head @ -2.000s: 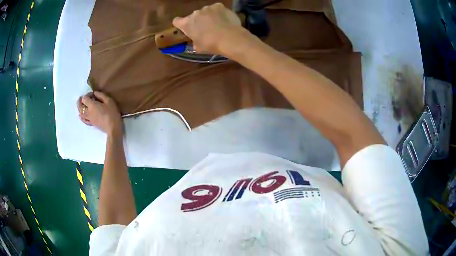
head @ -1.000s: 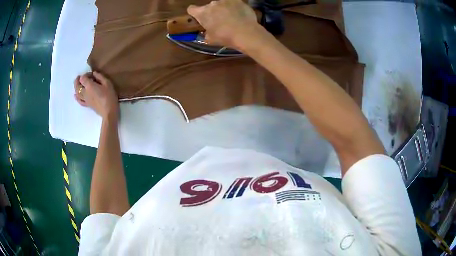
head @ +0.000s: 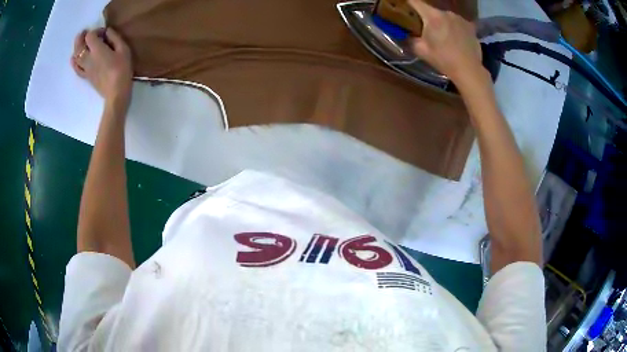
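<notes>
A brown garment panel [head: 275, 89] lies flat on the white padded pressing table [head: 330, 161], with a curved white edging at its lower left. My right hand [head: 447, 45] is closed around the wooden handle of the steam iron [head: 385, 48]. The iron's metal soleplate is on the right part of the panel, its tip towards the upper left. My left hand [head: 103, 62] rests at the panel's left edge, fingers bent over the cloth's corner; whether it grips the cloth I cannot tell.
Dark and blue hoses [head: 543, 51] run from the iron to the upper right. The metal iron rest [head: 485, 258] is mostly hidden behind my right arm. Green floor with yellow-black tape [head: 29, 206] is at the left. Clutter and blue items stand beyond the table's right side.
The iron has moved right across the panel in my right hand and turned. My left hand stays at the panel's left edge. The whole view has shifted and tilted.
</notes>
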